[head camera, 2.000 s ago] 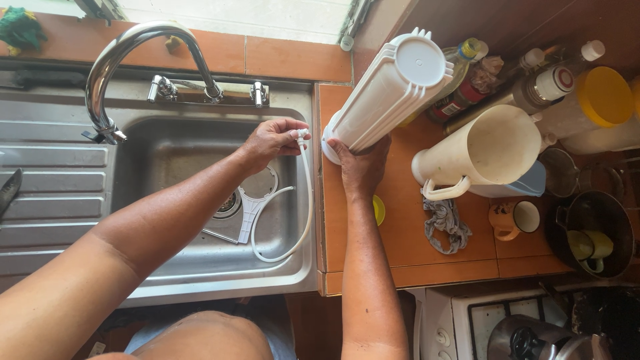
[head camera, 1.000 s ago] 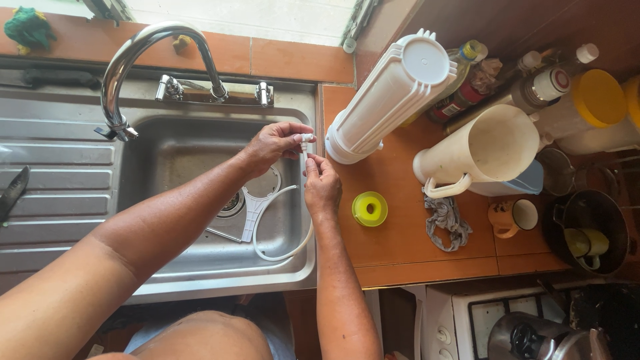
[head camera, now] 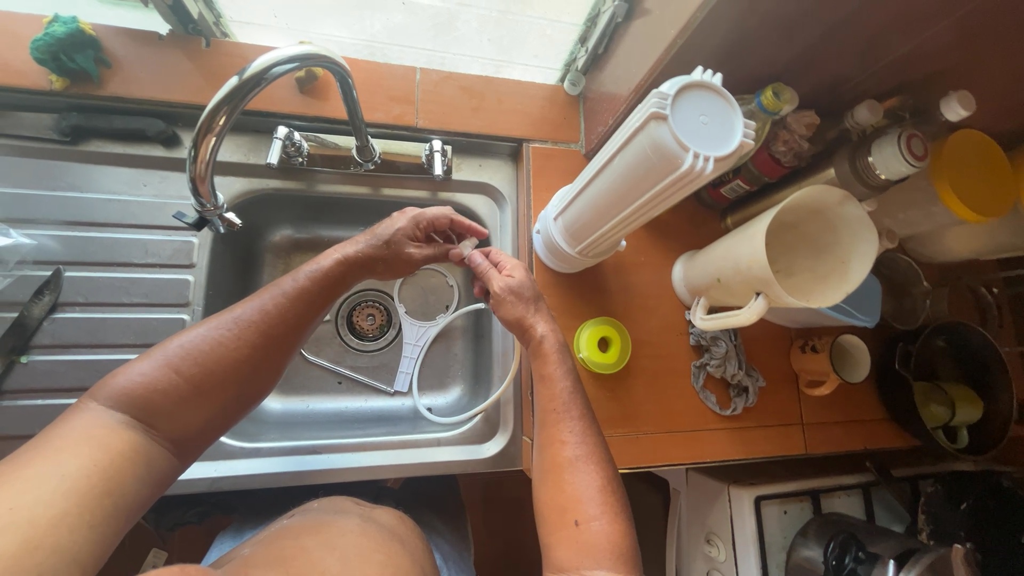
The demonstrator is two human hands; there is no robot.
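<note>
Over the right part of the steel sink (head camera: 264,424), my left hand (head camera: 420,244) pinches a small white plastic fitting (head camera: 464,248). The fingertips of my right hand (head camera: 508,292) meet at the same fitting; how far they grip it is partly hidden. Below my hands a white plastic filter housing wrench (head camera: 412,344) lies in the basin beside the drain, with a thin metal rod (head camera: 348,372) near its handle. White tubing (head camera: 464,416) curves around the basin's right side, one end just under my right hand. A white water filter housing (head camera: 640,176) stands on the counter to the right.
On the counter are a yellow-green tape spool (head camera: 602,346), a cream pitcher (head camera: 784,256), a grey rag (head camera: 724,368), an orange mug (head camera: 828,362) and a dark pan (head camera: 952,384). The faucet (head camera: 280,60) arches over the basin. A knife (head camera: 32,316) lies on the drainboard.
My right hand has left the filter housing and come to the small fitting at my left hand. The tape spool, partly covered by my arm earlier, is in full view. The tubing's upper end has dropped from my hands.
</note>
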